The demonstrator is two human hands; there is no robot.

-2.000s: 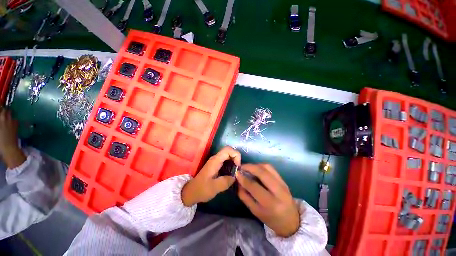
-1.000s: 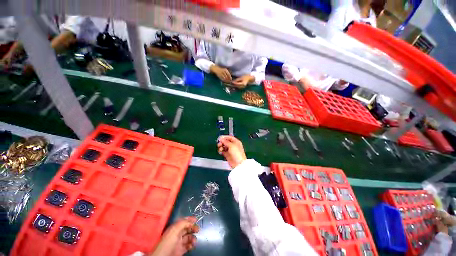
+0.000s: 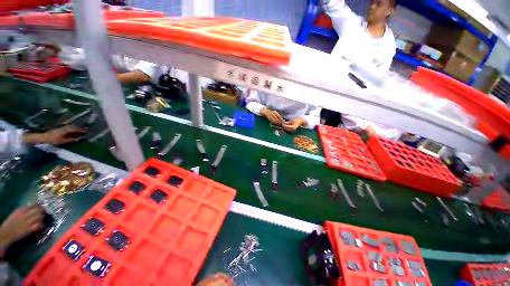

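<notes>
My left hand (image 3: 217, 280) shows only as a small blurred part at the bottom edge, right of the red-orange head tray; whether it holds anything is hidden. My right hand is out of the picture. The head tray (image 3: 184, 223) holds several dark square watch heads (image 3: 118, 240) in its left pockets; many right pockets are empty. A loose pile of thin silver pins (image 3: 244, 252) lies on the green bench right of it. The red-orange band tray (image 3: 334, 254) at lower right holds grey strips (image 3: 371, 240). A watch with a grey strip (image 3: 260, 194) lies on the belt.
A black frame (image 3: 320, 258) stands against the band tray. Gold parts (image 3: 68, 178) lie at left by another worker's hand (image 3: 22, 226). A white post (image 3: 106, 89) and shelf beam (image 3: 335, 92) cross the view. Workers sit beyond the green belt (image 3: 240, 167).
The view has tilted up and shifted. My right hand has left the belt and the picture; a strip now lies near where it was. My left hand is mostly cut off by the bottom edge.
</notes>
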